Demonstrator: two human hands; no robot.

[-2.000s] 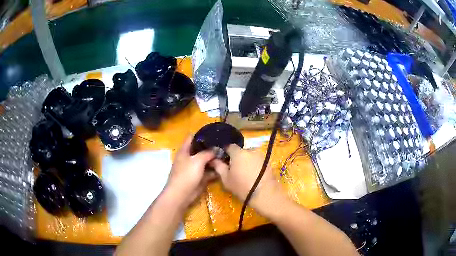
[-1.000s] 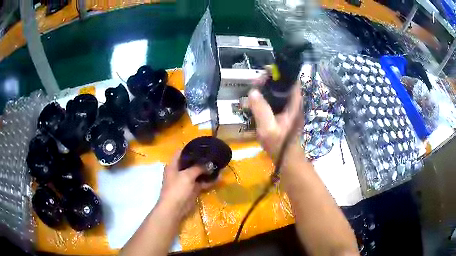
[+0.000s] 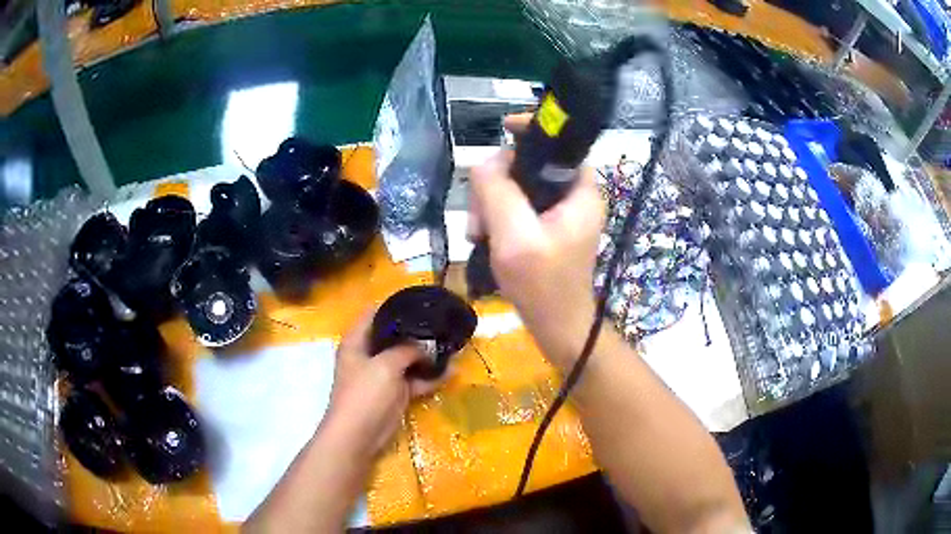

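Note:
My left hand (image 3: 381,381) holds a round black housing (image 3: 422,318) above the orange-taped bench, its fingers over the near rim. A small pale piece shows at the fingertips, and a thin wire hangs at the housing's right. My right hand (image 3: 537,235) is closed around the black electric screwdriver (image 3: 563,125) with a yellow label. The screwdriver is tilted, its lower end just above and right of the housing. Whether its tip touches anything is hidden. Its black cord loops down past my right forearm.
Several black housings (image 3: 217,302) cluster left, beside a white sheet (image 3: 266,407). Behind the work are a clear plastic bag (image 3: 412,156) and the screw feeder (image 3: 490,94). To the right are the wired motor pile (image 3: 662,271), blister tray (image 3: 782,229) and blue bin (image 3: 834,209).
My right hand has left the housing, taken hold of the screwdriver and brought it left and down near the housing. My left hand has kept the housing and shifted slightly left.

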